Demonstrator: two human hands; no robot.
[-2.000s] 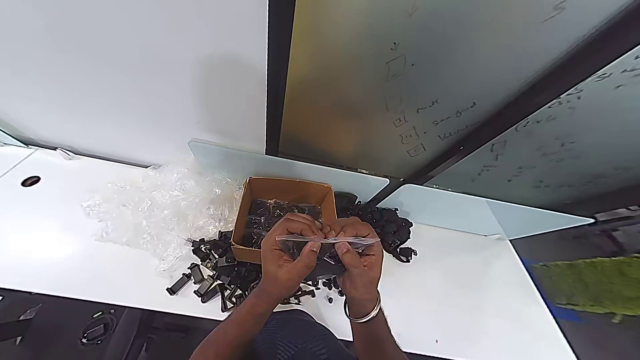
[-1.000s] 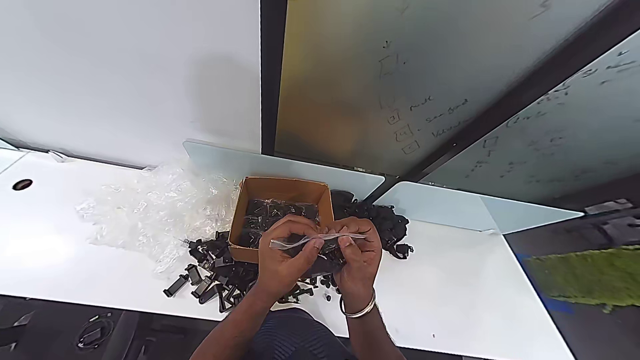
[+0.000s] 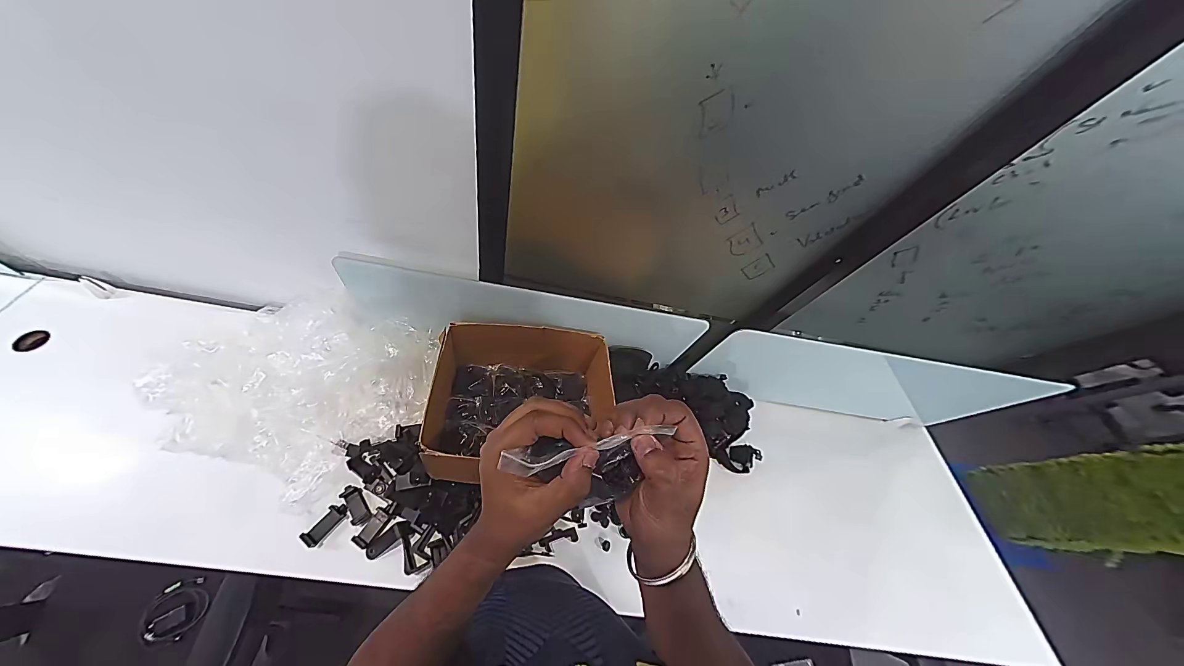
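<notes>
Both hands hold a clear plastic bag (image 3: 610, 467) with black parts inside, its top edge running across between the fingers. My left hand (image 3: 532, 472) pinches the bag's left part, and my right hand (image 3: 664, 462), with a metal bangle at the wrist, pinches the right part. Just behind them stands an open cardboard box (image 3: 520, 344) holding bagged black parts (image 3: 504, 388). Loose black plastic parts (image 3: 407, 504) lie in a pile beside and in front of the box.
A heap of empty clear plastic bags (image 3: 305, 388) lies left of the box on the white table (image 3: 832, 536). To the right is a pile of black items (image 3: 712, 407). Low frosted panels (image 3: 823, 375) line the table's back edge, before glass walls bearing handwriting.
The bag's top edge, fairly flat two seconds ago, is now wavy and slants lower at its left end. Both hands still grip it in about the same place.
</notes>
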